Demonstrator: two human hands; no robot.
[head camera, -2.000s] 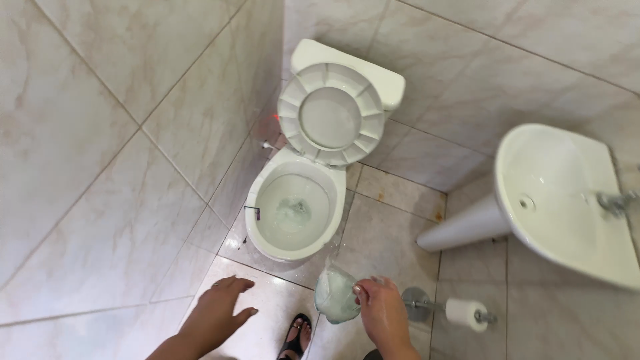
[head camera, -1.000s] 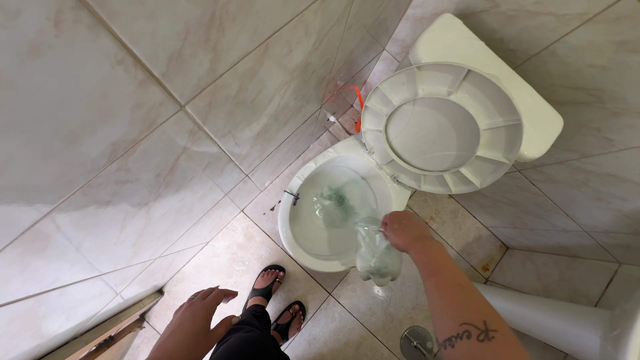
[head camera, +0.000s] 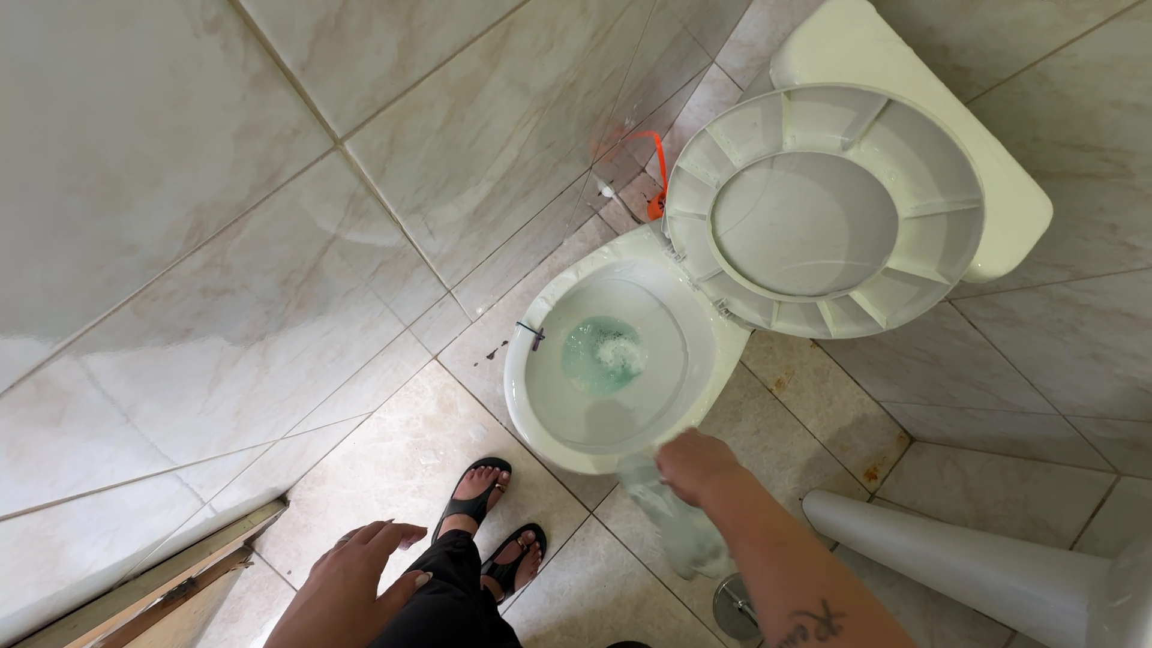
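My right hand (head camera: 697, 466) grips a translucent plastic container (head camera: 675, 526), blurred, beside the front rim of the white toilet bowl (head camera: 549, 432). Its shape is unclear here. Greenish, bubbling water (head camera: 605, 354) lies in the bowl. The seat (head camera: 936, 202) and lid are raised against the cistern (head camera: 1017, 216). A small toilet-block holder (head camera: 533, 337) hangs over the bowl's left rim. My left hand (head camera: 351, 576) holds nothing, fingers apart, above my dark trouser leg at the lower left.
Marbled tile walls (head camera: 225, 315) stand at left and right. An orange object (head camera: 659, 202) lies behind the bowl. A sink pedestal (head camera: 954, 544) stands at the lower right, near a round metal floor drain (head camera: 738, 605). A wooden door edge (head camera: 171, 576) is at the lower left. My sandalled feet (head camera: 477, 493) are on the floor.
The container was over the bowl's rim a second ago; my right hand now holds it lower, outside the rim. The water in the bowl looks more bubbly. The view has moved closer to the toilet.
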